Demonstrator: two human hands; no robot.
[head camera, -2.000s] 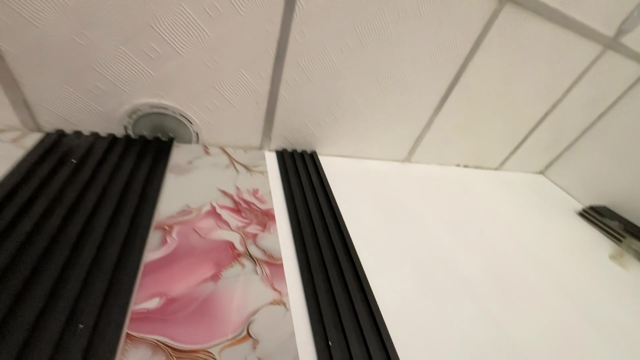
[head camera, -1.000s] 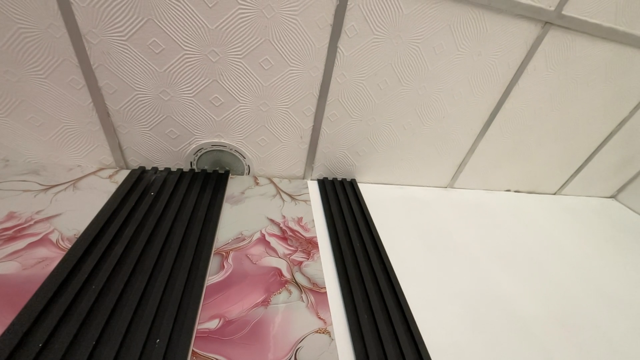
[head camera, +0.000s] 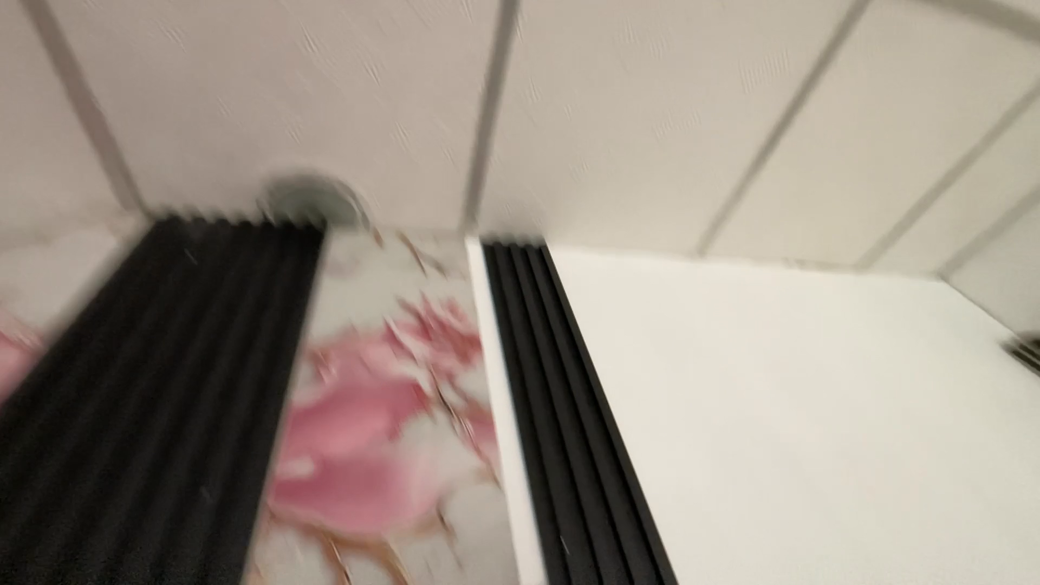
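Note:
Neither of my hands shows in the head view. A wide black fluted wall panel (head camera: 171, 390) rises at the left up to the ceiling edge. Right of it runs a marble-patterned wall panel (head camera: 357, 455) with pink and gold veining. A narrower black fluted strip (head camera: 569, 406) stands along its right side, with a thin white edge (head camera: 497, 390) between them. Farther right is a plain white wall (head camera: 796, 406). The picture is blurred.
Overhead are pale ceiling tiles (head camera: 617, 114) set in a grey grid (head camera: 491, 106). A round ceiling fitting (head camera: 313, 199) sits just above the wide black panel. At the far right edge a dark slatted object (head camera: 1025, 351) is partly in view.
The view has swung about between frames. Nothing else has plainly changed.

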